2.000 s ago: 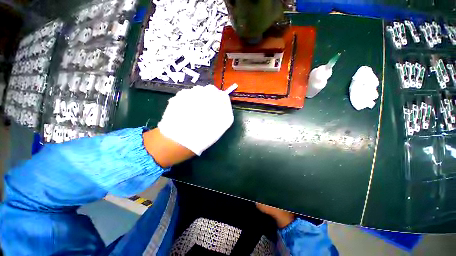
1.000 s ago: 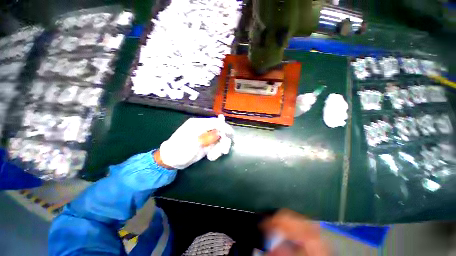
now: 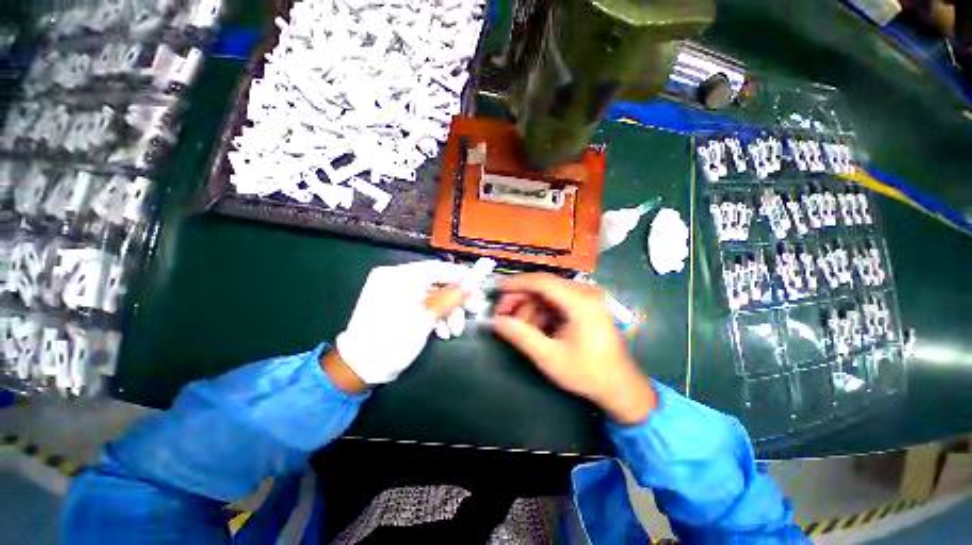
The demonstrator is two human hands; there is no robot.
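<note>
My left hand, in a white glove with bare fingertips, holds a small white plastic part upright in front of the fixture. My right hand is bare, with curled fingertips close beside the part; whether it grips anything is blurred. The orange fixture stands behind both hands, with a narrow part lying in its seat. The olive-green press head is above the fixture's back edge.
A black tray heaped with white parts is behind left. Blister trays stand left and right. A squeeze bottle, a white wipe and a blue-and-white item lie right of the fixture.
My right hand has come up from the lap to meet my left hand before the fixture. The left hand still holds a white part. The blue-and-white item now shows on the bench.
</note>
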